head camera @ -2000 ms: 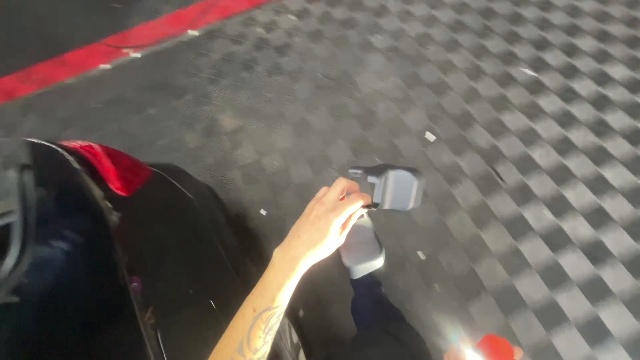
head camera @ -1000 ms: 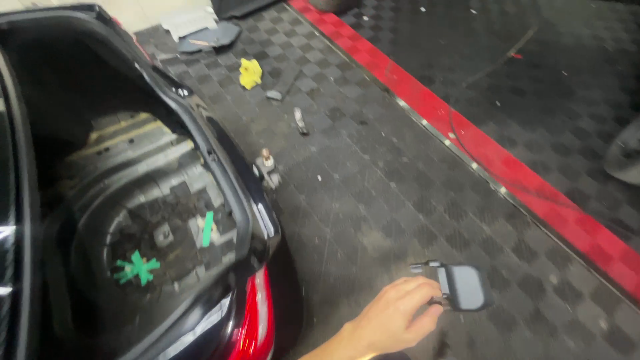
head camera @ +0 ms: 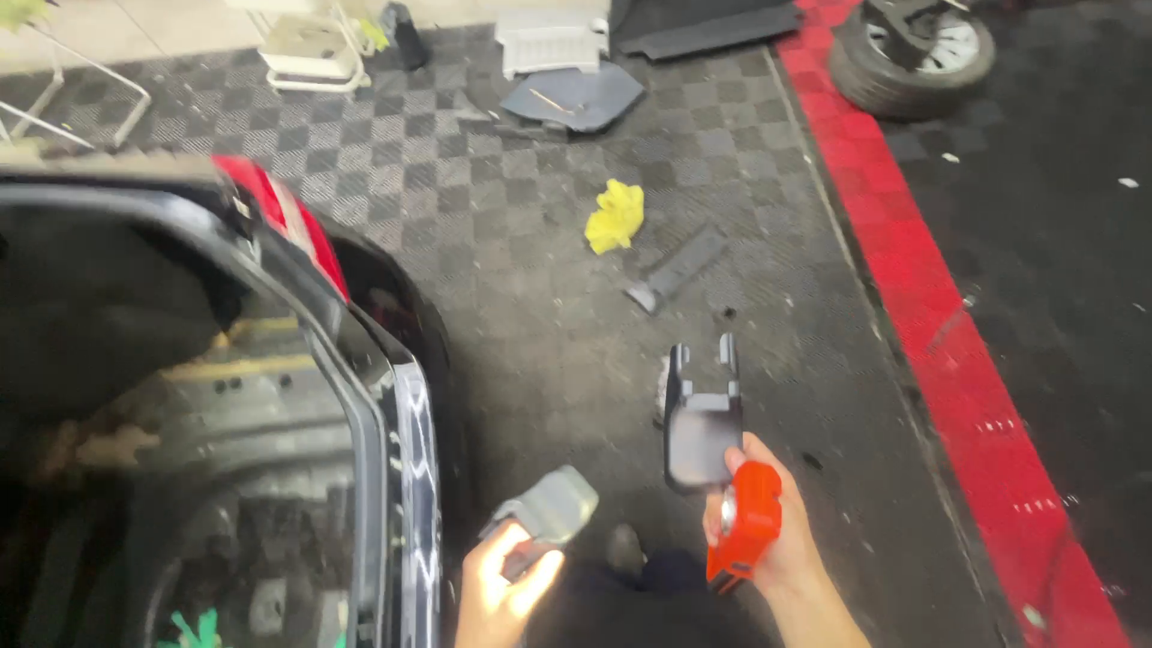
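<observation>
At the lower centre my left hand grips a small grey plastic part between thumb and fingers. To its right, my right hand holds a red device, possibly a work light, together with a dark plastic bracket. The bracket has two prongs that point away from me. My two hands are apart, over the floor beside the rear of a black car. The car's exact contact with my arms does not show.
The car's open rear fills the left, with a red tail light. Ahead on the tiled floor lie a yellow cloth or glove, a dark trim piece and a grey panel. A wheel lies beyond the red floor strip.
The view has swung widely. Both hands are now in view, with the red device in my right hand; one second ago only one hand, holding a grey part, showed.
</observation>
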